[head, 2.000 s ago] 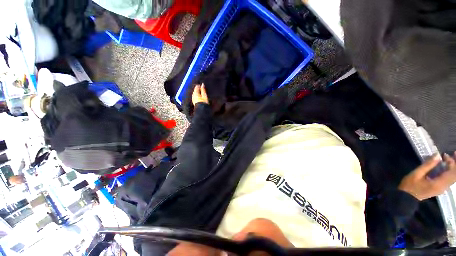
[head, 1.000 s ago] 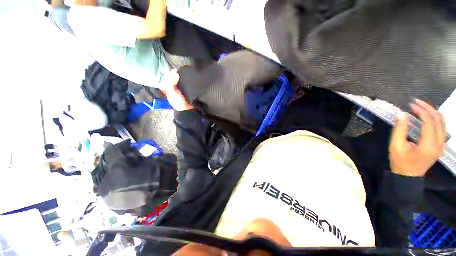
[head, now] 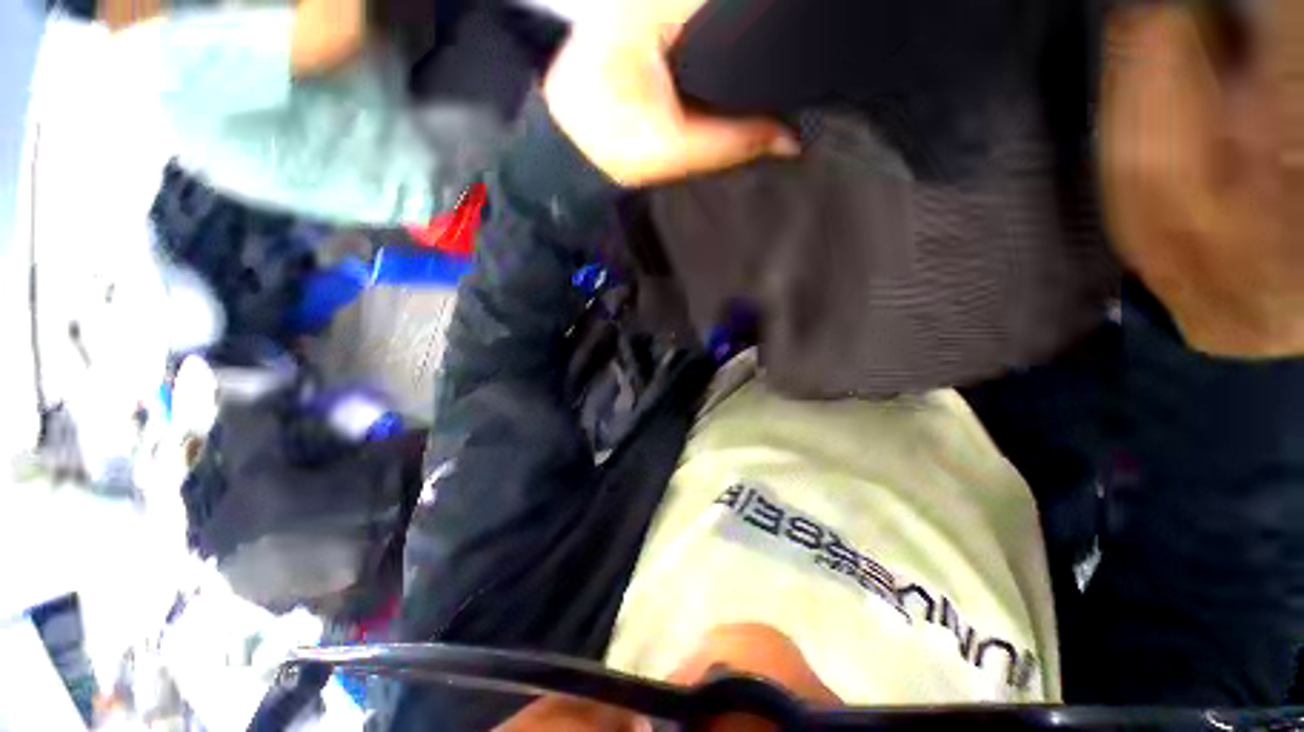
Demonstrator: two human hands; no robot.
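A dark garment body [head: 915, 272] with a ribbed, greyish face hangs in front of my chest, its lower edge over my pale shirt. My left hand [head: 644, 100] is at its upper left, thumb along the cloth and fingers behind a smooth black part; it grips the garment. My right hand [head: 1201, 186] is large and blurred at the upper right, cut off by the edge, beside the cloth; whether it holds the cloth is unclear. No sewing machine shows.
At the upper left is another person in a light green top [head: 315, 129]. Below are blue and red objects on the speckled floor [head: 393, 343] and a dark seated shape [head: 293, 501]. The far left is overexposed.
The garment has come off the table area and now hangs before me. Both hands have risen; my left hand has moved right and up. The view has shifted and blurred.
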